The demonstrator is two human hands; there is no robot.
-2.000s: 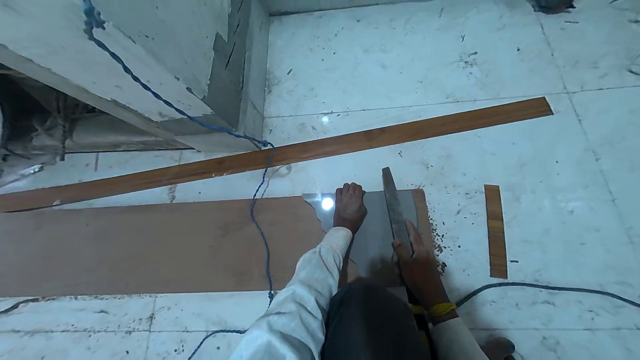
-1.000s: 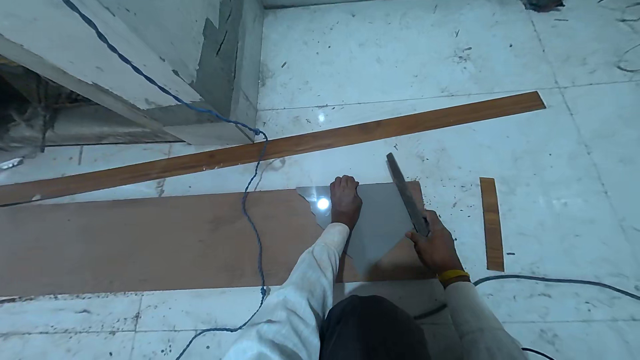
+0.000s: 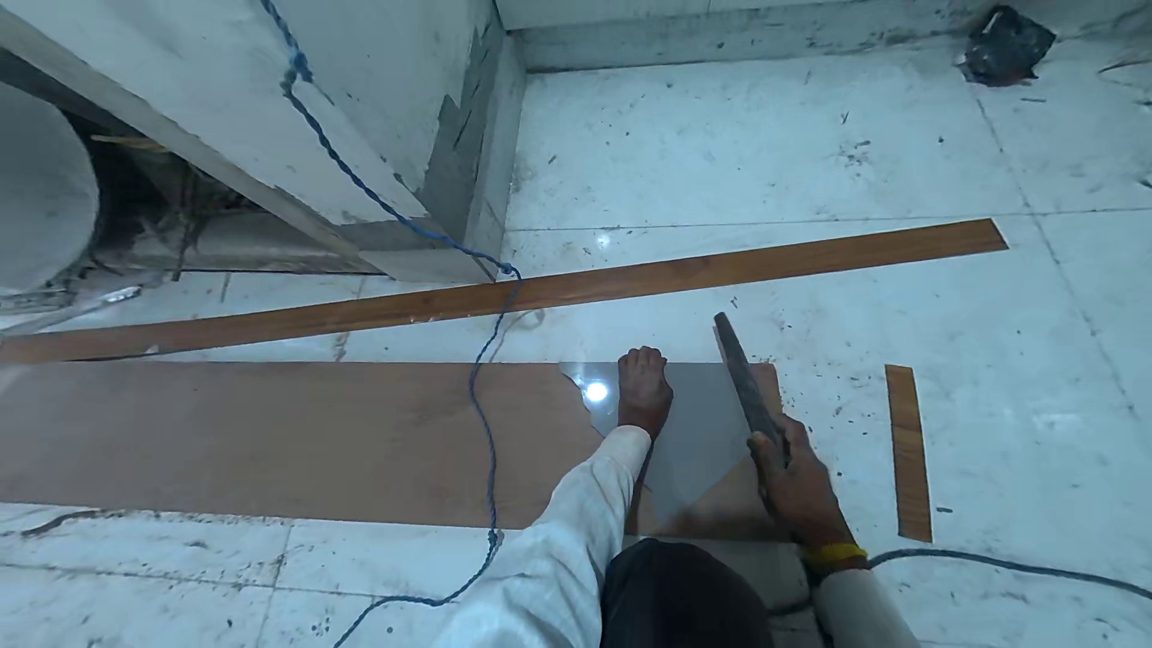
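Note:
My left hand point(image 3: 644, 391) presses down, fingers curled, on a grey sheet point(image 3: 697, 432) with an irregular edge. That sheet lies over the right part of a long brown board point(image 3: 297, 441) on the floor. In my right hand point(image 3: 799, 481) is a dark, long, narrow tool point(image 3: 749, 378), perhaps a handsaw or a rasp, held near the board's right end. Its tip points away from me, tilted a little left. What its lower end looks like is hidden by my fingers. My knee covers part of the near side.
A long wood-grain strip point(image 3: 630, 281) lies beyond the board, and a short strip point(image 3: 909, 450) to its right. A blue twisted cord point(image 3: 486, 423) crosses strip and board. A dark cable point(image 3: 1008, 564) runs right. A black bundle point(image 3: 1003, 45) sits by the far wall; a pillar point(image 3: 387, 108) stands at left.
My right hand stays around the tool near the board's right end, with slight shifts in its angle. My left hand remains on the grey sheet.

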